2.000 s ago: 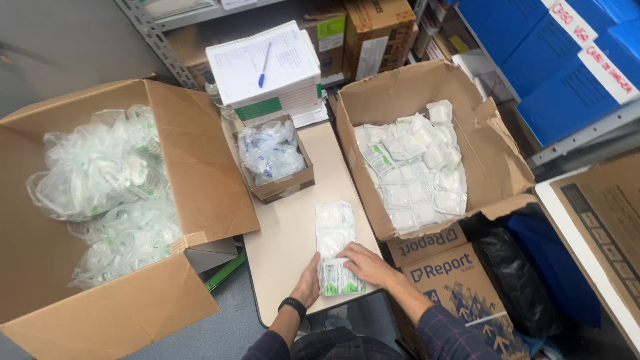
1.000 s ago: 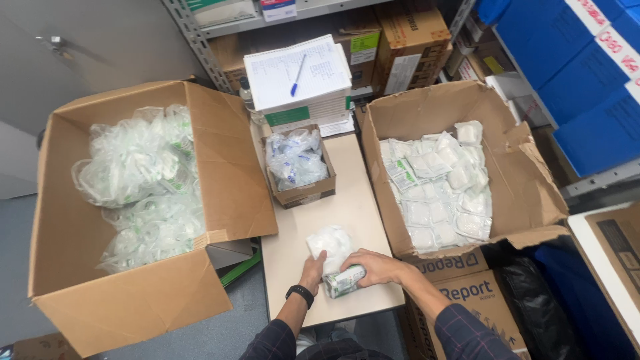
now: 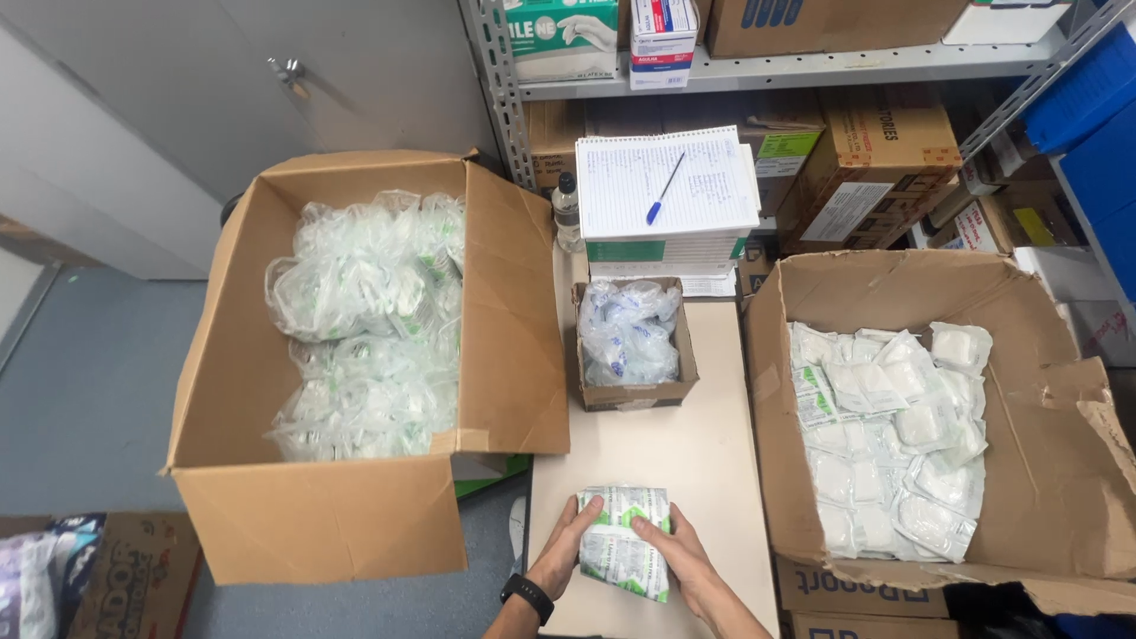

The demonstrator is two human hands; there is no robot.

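Over the near end of the narrow table (image 3: 657, 444), a folded strip of green-and-white printed packets (image 3: 626, 541) is held from both sides. My left hand (image 3: 557, 550), with a dark wristband, grips its left edge; my right hand (image 3: 683, 555) grips the right edge, thumb on the front. Farther up the table stands a small cardboard box (image 3: 632, 396) of crumpled clear plastic bags (image 3: 628, 333). The large carton (image 3: 510, 311) at left holds plastic bags of green-and-white packets (image 3: 364, 266). White packaged pads (image 3: 861, 479) lie in the open carton (image 3: 1038, 444) at right.
A spiral notebook (image 3: 621, 186) with a blue pen (image 3: 666, 188) lies on a stack at the table's far end, beside a small bottle (image 3: 566, 213). Behind are metal shelving (image 3: 799, 71) with boxes and a grey cabinet (image 3: 355, 80). More cartons (image 3: 865, 590) stand under the right carton.
The strip lay extended on the table, then was partly folded; now it is a compact folded bundle with its printed side showing, held between both hands. The view has shifted.
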